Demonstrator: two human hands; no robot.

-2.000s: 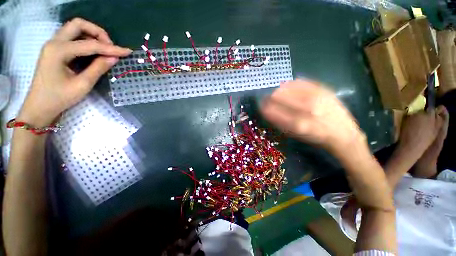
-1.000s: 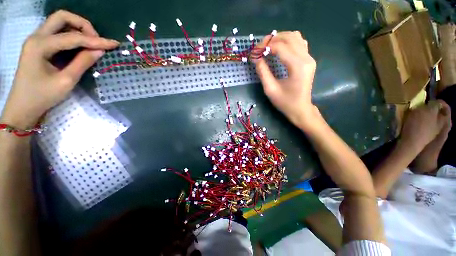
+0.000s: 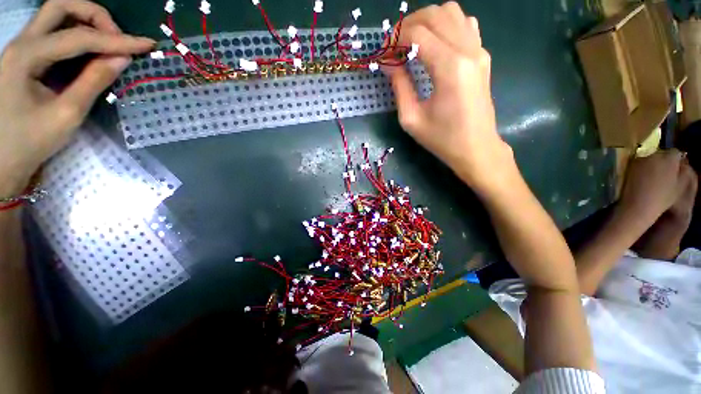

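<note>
The dotted strip [image 3: 254, 108] lies across the upper middle. A row of gold-coloured bodies [image 3: 296, 71] sits along it, with red wires and white connectors [image 3: 247, 65] sticking out toward the far side. My left hand [image 3: 65, 77] pinches at the strip's upper left corner; whether it grips the edge is unclear. My right hand [image 3: 442, 85] is over the strip's right end, its fingertips pinched at the row's end beside a wired component [image 3: 413, 52]; the gold body there is hidden. A loose pile of wired components [image 3: 377, 246] lies below the strip.
Spare dotted sheets [image 3: 115, 238], glossy and overlapping, lie at left. An open brown cardboard box [image 3: 626, 77] stands at upper right. Another person's hands [image 3: 653, 185] and white garment [image 3: 646, 315] are at right. A stray component [image 3: 343, 142] reaches from the pile to the strip.
My right hand came from above the pile to the strip's right end and remains there. The view has shifted, so the strip and my left hand appear further up and left.
</note>
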